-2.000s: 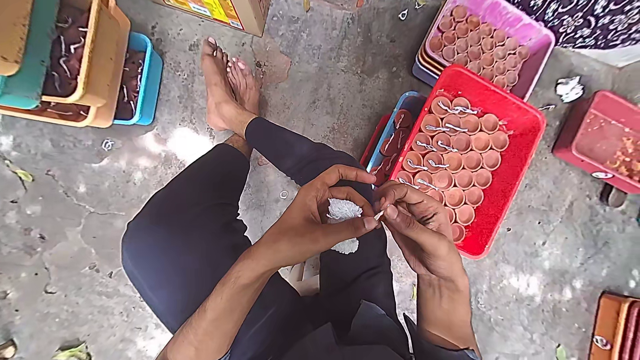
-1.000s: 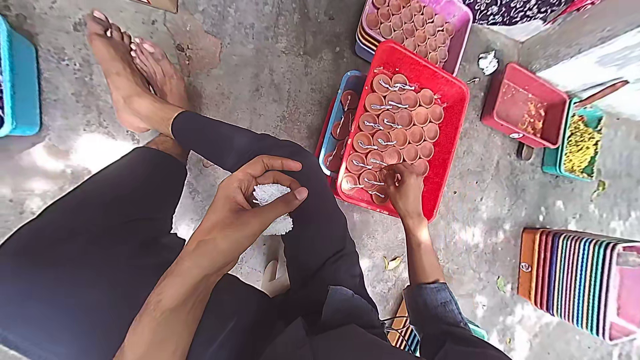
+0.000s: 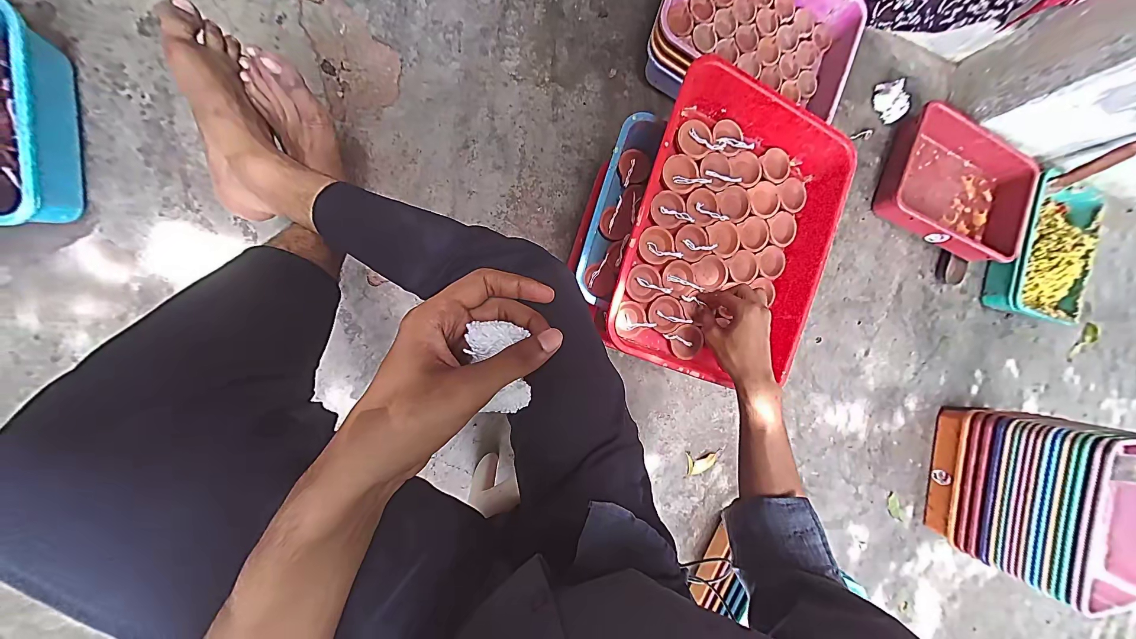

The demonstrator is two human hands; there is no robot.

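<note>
A red plastic tray (image 3: 812,195) full of small round clay cups (image 3: 723,238) lies on the ground at the right. White twisted cotton wicks (image 3: 707,209) rest across many cups on the tray's left side. My right hand (image 3: 738,333) reaches into the tray's lower part, its fingertips together at a wick over a cup; whether they grip it is hard to tell. Over my knee, my left hand (image 3: 461,351) curls around a white bundle of wicks (image 3: 495,341), thumb and forefinger apart. More of the white material shows below that hand.
Beneath the red tray is a blue tray (image 3: 593,257) of dark-filled cups. A pink tray (image 3: 852,53) of cups stands behind. To the right are a red bin (image 3: 905,191), a green bin of yellow bits (image 3: 998,284) and a stack of coloured trays (image 3: 1021,497). A turquoise bin (image 3: 62,133) is far left.
Two seconds ago both hands were together at the white bundle; my right hand has since moved out to the cups in the red tray. My left hand keeps the bundle. The view has shifted right.
</note>
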